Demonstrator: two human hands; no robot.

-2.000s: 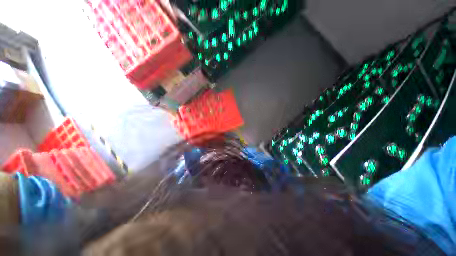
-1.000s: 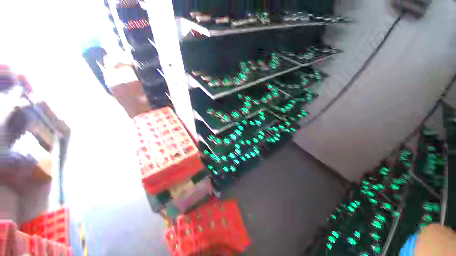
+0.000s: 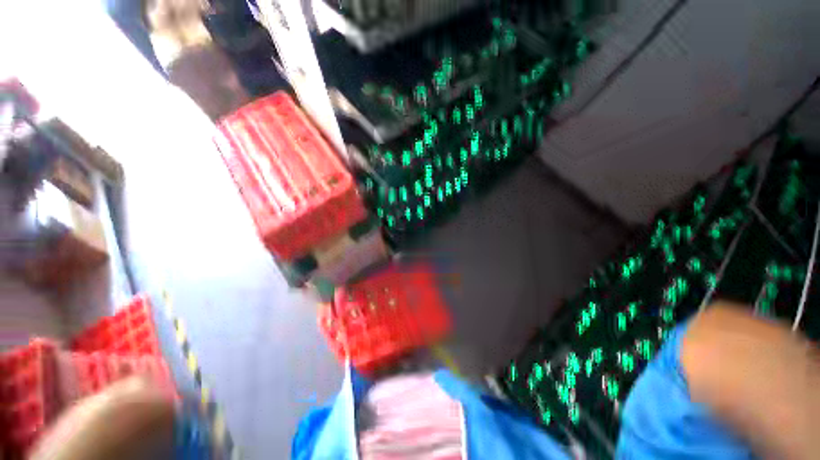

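The image is blurred. My right forearm (image 3: 755, 377), bare below a blue sleeve, runs out at the right edge; my right hand is cut off. My left forearm (image 3: 117, 422) shows blurred at the bottom left, and my left hand is out of the picture. Green rack shelves (image 3: 710, 304) on the right hold many smartwatch units with lit green digits (image 3: 586, 315). A red compartment tray (image 3: 382, 316) with small things in its pockets stands low in front of me. Stacked red trays (image 3: 310, 225) stand just beyond it on a brown and dark base.
Another rack with lit watches (image 3: 427, 135) stands ahead, with a pale upright (image 3: 310, 67). More red trays (image 3: 117, 359) are at the lower left, beside yellow-black floor tape (image 3: 187, 359). A pale wall (image 3: 656, 135) stands between the racks. Blurred boxes and shelving are at far left.
The view has tipped downward since one second ago, so trays and the rack ahead sit higher. My torso and left forearm have come into view, and more of my right forearm shows.
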